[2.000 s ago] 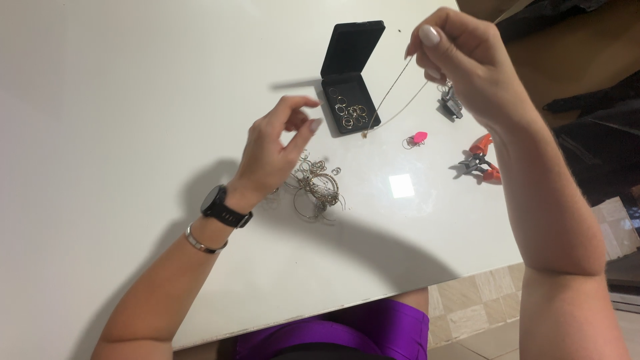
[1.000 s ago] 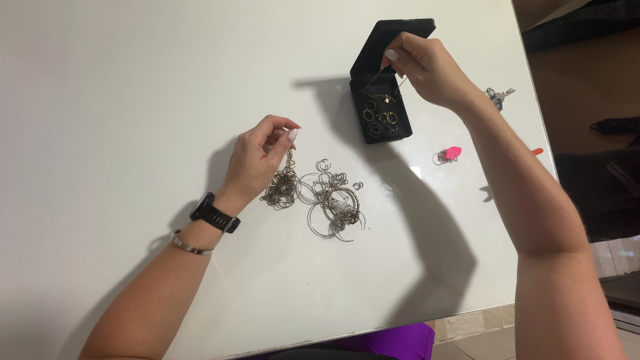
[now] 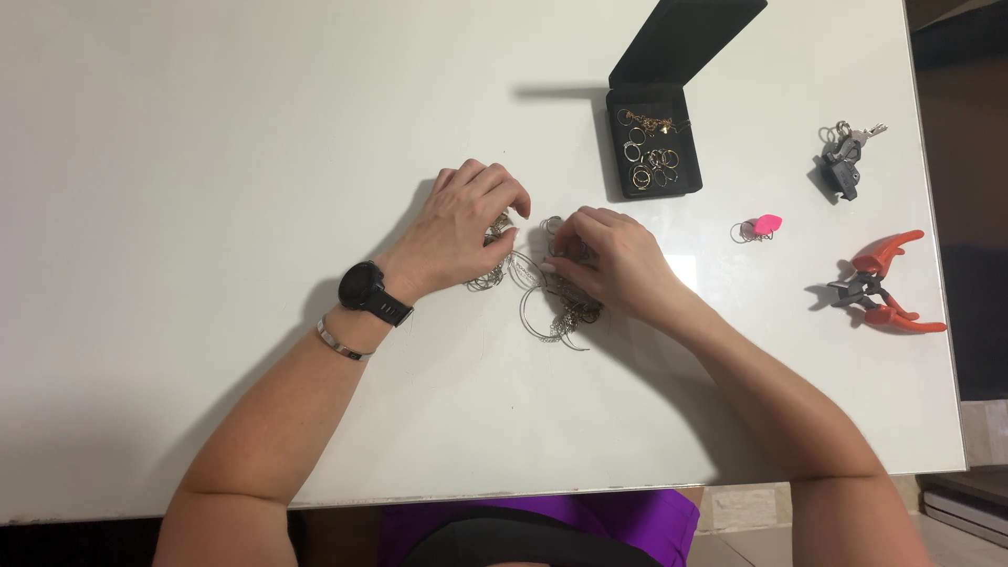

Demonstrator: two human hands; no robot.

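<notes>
A tangle of metal jewelry (image 3: 543, 311), with hoops and fine chains, lies on the white table. My left hand (image 3: 465, 224), with a black watch and a metal bangle on its wrist, rests at the tangle's left part; whether its fingers grip any of it cannot be told. My right hand (image 3: 610, 260) is over the right part, thumb and fingers bent around pieces that it partly hides. Beyond my right hand stands a black jewelry box (image 3: 693, 169), its lid raised, holding several rings (image 3: 642, 175) and a gold-colored chain (image 3: 650, 122).
At the right are a pink item with thin rings (image 3: 765, 227), keys on a ring with a dark gray attachment (image 3: 843, 169), and pliers with orange handles (image 3: 890, 311). The table's near edge (image 3: 551, 496) runs in front of my body.
My right hand has come down from the box to the tangle. The fine chain it held up is no longer in it, and a gold-colored chain lies in the box.
</notes>
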